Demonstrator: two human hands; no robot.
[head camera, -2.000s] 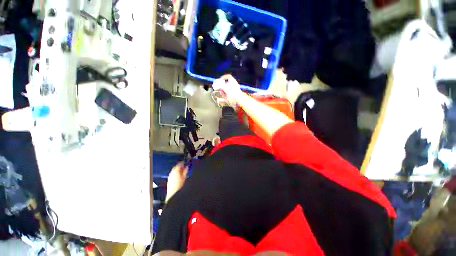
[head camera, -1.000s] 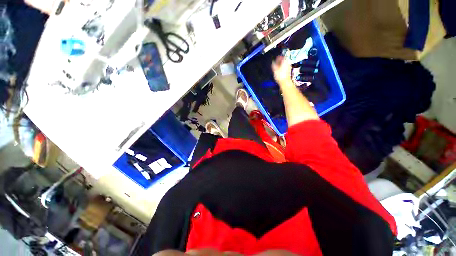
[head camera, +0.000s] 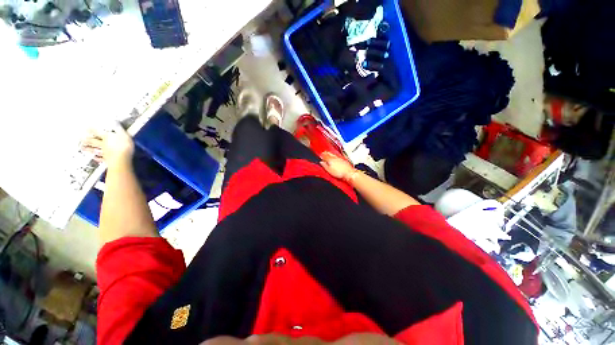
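My left hand (head camera: 111, 143) rests on the front edge of the white table (head camera: 61, 155), with its fingers apart and nothing seen in it. My right hand (head camera: 337, 166) is low beside my leg, at the red stool (head camera: 313, 133); its fingers are small and partly blurred, and I cannot tell whether they grip the stool. The stool is partly hidden by my clothes and hand.
A blue crate (head camera: 413, 87) with dark cloth and pale labels stands ahead. Another blue crate (head camera: 192, 205) is under the table edge. A dark cloth heap (head camera: 452, 101), a cardboard box (head camera: 455, 23) and a red crate (head camera: 512, 151) are right. A smartphone (head camera: 163, 23) lies on the table.
My right hand has left the blue crate and come back down to the stool. My left hand has come into view on the table edge. The view has shifted.
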